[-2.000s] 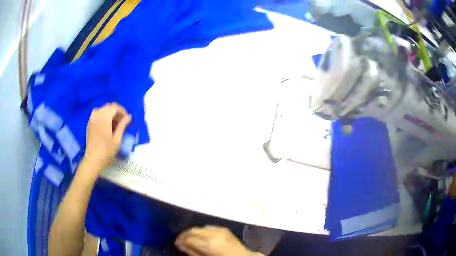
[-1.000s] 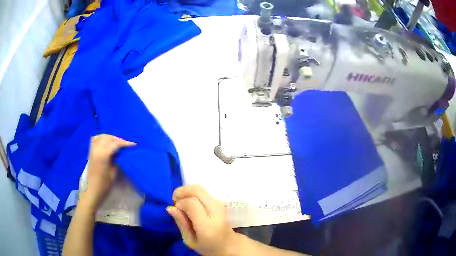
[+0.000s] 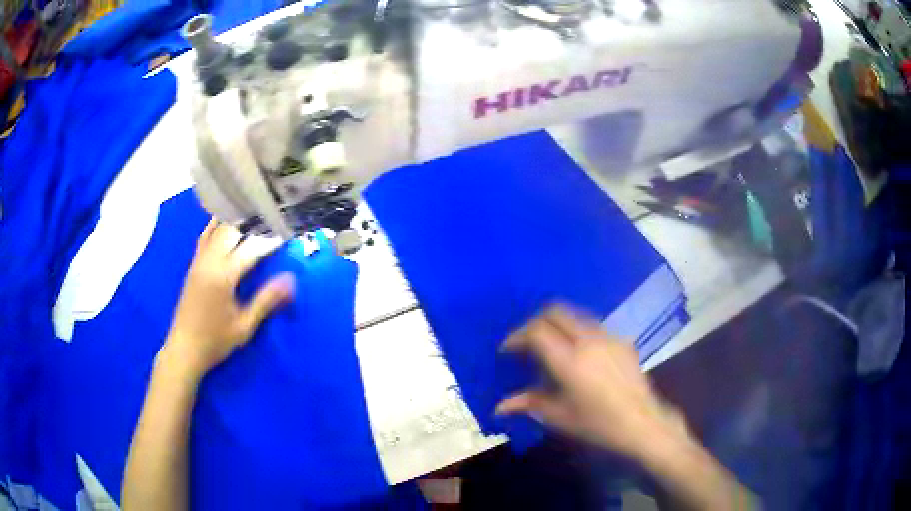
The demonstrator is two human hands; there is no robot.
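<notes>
A large royal-blue body panel (image 3: 285, 399) lies over the table's front part, its far edge at the presser foot (image 3: 310, 240) of the HIKARI sewing machine (image 3: 499, 70). My left hand (image 3: 225, 299) rests on this panel just left of the foot, thumb and fingers spread. A stack of blue sleeve panels (image 3: 499, 230) with pale strips at the near right end lies right of the needle. My right hand (image 3: 594, 384) is blurred, over the stack's near edge, thumb and fingers apart; whether it touches the top piece is unclear.
More blue fabric (image 3: 50, 200) is heaped along the left. A dark tool-like clutter with a teal-green packet (image 3: 759, 220) lies at the table's right end. Dark blue fabric hangs further right. The white table's (image 3: 410, 434) front edge crosses below the stack.
The view has swung right. The blue piece both hands held at the table's front edge now lies at the presser foot. My right hand has let go and moved over to the stack.
</notes>
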